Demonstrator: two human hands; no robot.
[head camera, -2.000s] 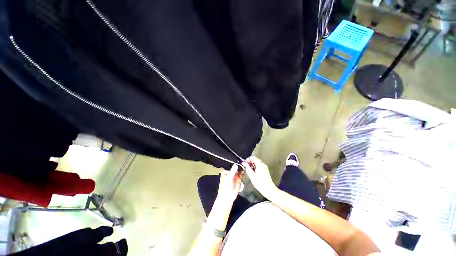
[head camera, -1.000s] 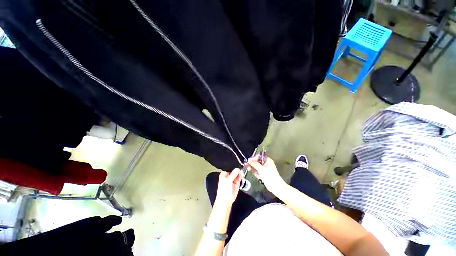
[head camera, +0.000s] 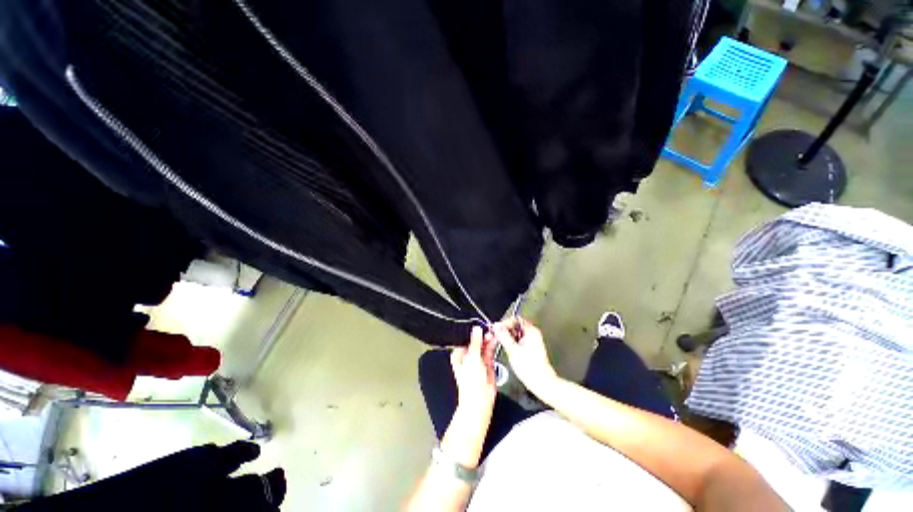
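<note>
A black jacket (head camera: 440, 130) hangs open in front of me, with two silvery zipper edges (head camera: 365, 140) running down to my hands. Thin pale stripes of lining (head camera: 270, 150) show between the front edges. My left hand (head camera: 475, 358) pinches the lower end of the left front edge. My right hand (head camera: 521, 348) is beside it, nearly touching, with fingertips at the bottom end of the other zipper edge. A thin metal glint shows by the right fingertips; I cannot tell what it is.
A blue plastic stool (head camera: 739, 75) and a round black stand base (head camera: 796, 168) are at upper right. Striped garments (head camera: 811, 330) are piled at right. Red (head camera: 110, 362) and black garments and a metal frame (head camera: 215, 405) are at left. My shoe (head camera: 611, 325) is on the floor.
The jacket front has opened wider, so more striped lining shows and a gap has formed above my hands. Both hands stay at the zipper ends; the left has shifted slightly right.
</note>
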